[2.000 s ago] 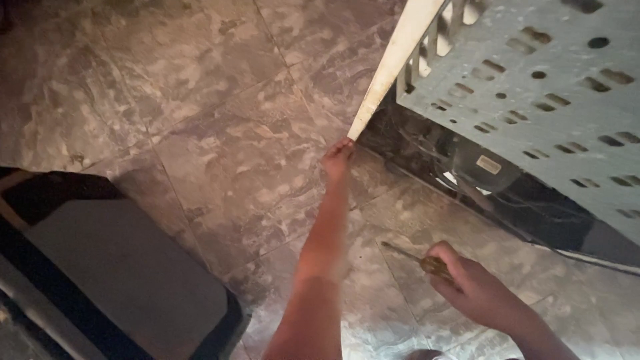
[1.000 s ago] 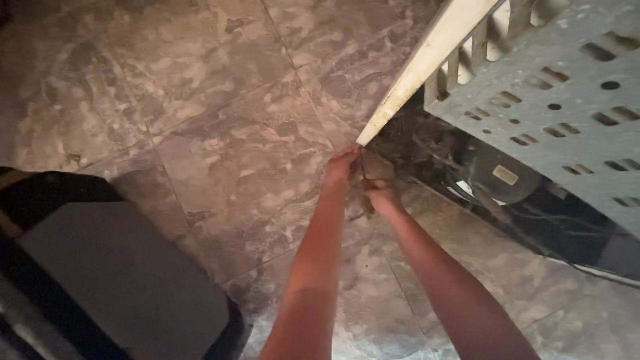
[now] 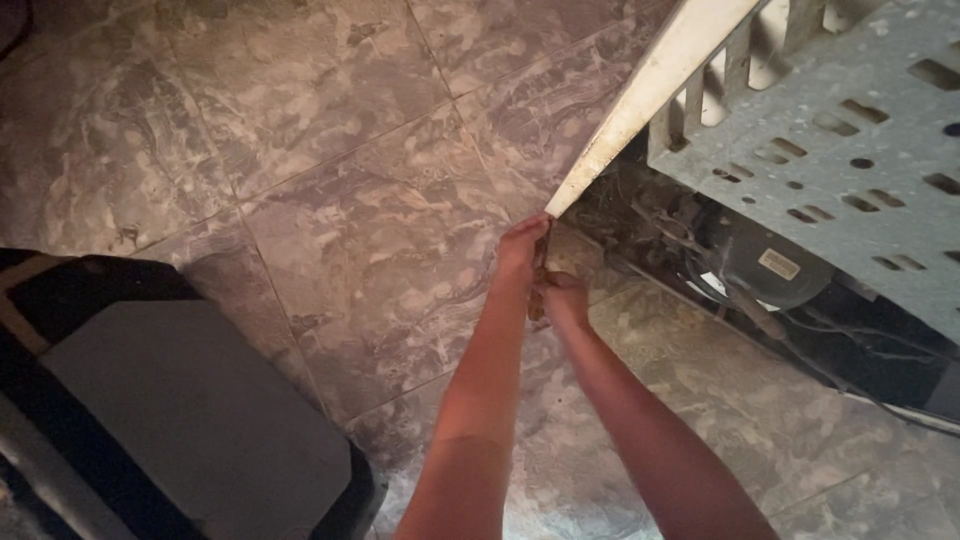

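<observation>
My left hand [image 3: 525,238] is at the lower end of the long off-white side panel [image 3: 637,112] of an appliance; its fingertips touch the panel's bottom corner, and whether they pinch anything is hidden. Just below and to the right, my right hand [image 3: 562,296] is closed around the brownish handle of a screwdriver [image 3: 535,304]. The shaft points up toward the panel corner beside my left fingers, and its tip cannot be made out. Right of the hands, a dark round compressor [image 3: 765,259] with a label sits among tubes and wires in the appliance's open base.
A perforated grey metal sheet [image 3: 810,150] with slots covers the appliance's back at the upper right. A thin dark cable runs along the base edge at the right. At the lower left stands a dark grey and black object [image 3: 202,405] on the marbled tile floor [image 3: 360,202].
Two seconds ago my right hand held the screwdriver away from the panel, lower right; it has moved up and left, beside my left hand. My left hand stays at the panel corner.
</observation>
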